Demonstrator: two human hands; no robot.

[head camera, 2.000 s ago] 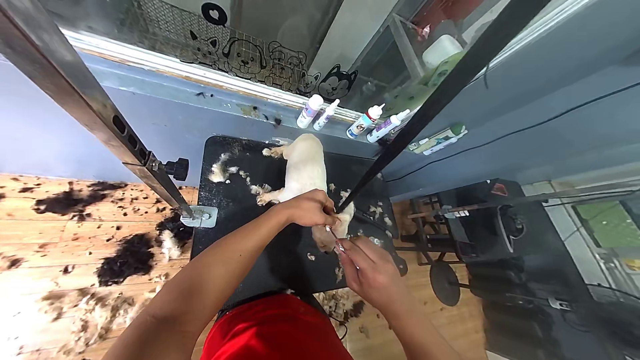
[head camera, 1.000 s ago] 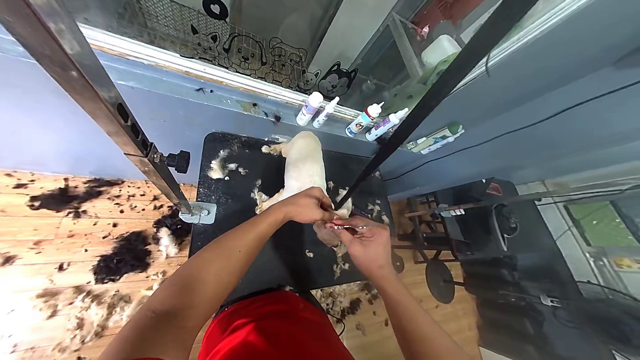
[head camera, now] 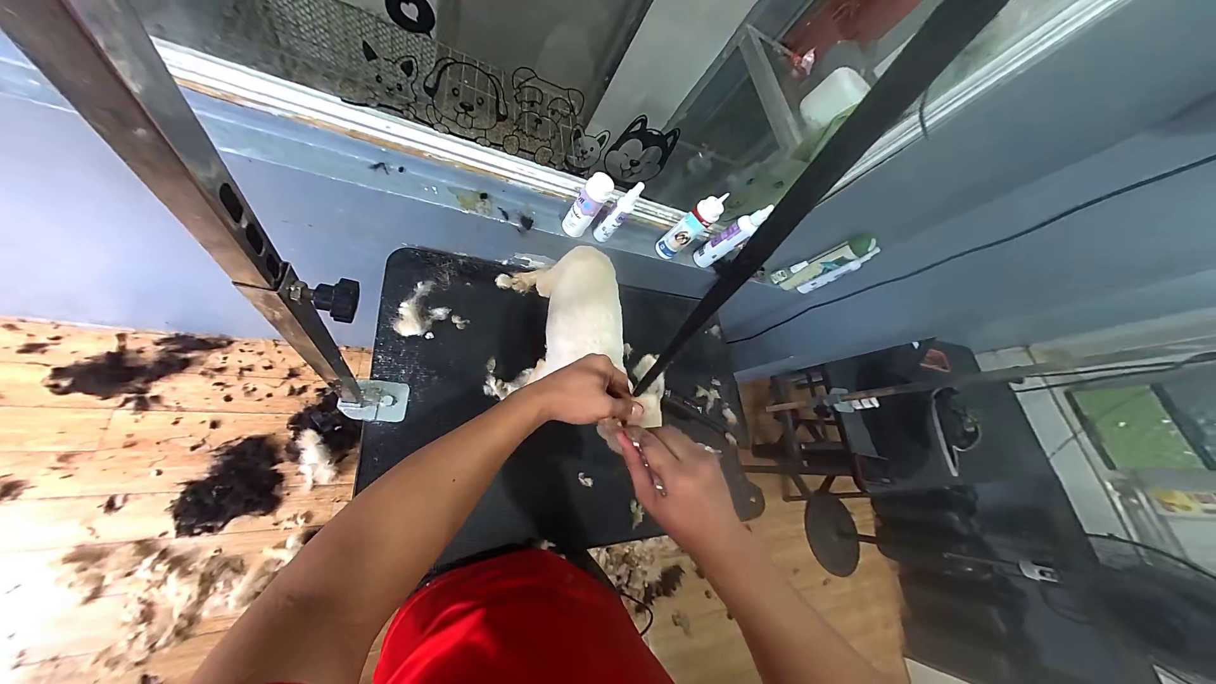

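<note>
A cream-coloured, close-clipped dog is on a black grooming table, its rear toward the wall and its head end largely hidden under my hands. My left hand is closed on the dog's head end, beside the black strap that slants down to it. Just right of and below it, my right hand holds a small metal tool, likely scissors, against the head end. Tufts of cut fur lie on the table, and a dark clipper-like tool rests right of the dog.
Several bottles stand along the ledge behind the table. A metal post with a black knob rises at the table's left corner. Dark and pale fur covers parts of the wooden floor. At right are a stool and a black table.
My right hand and its tool have shifted slightly at the dog's head end, the hand now turned more over the tool. My left hand stays at the dog's head end.
</note>
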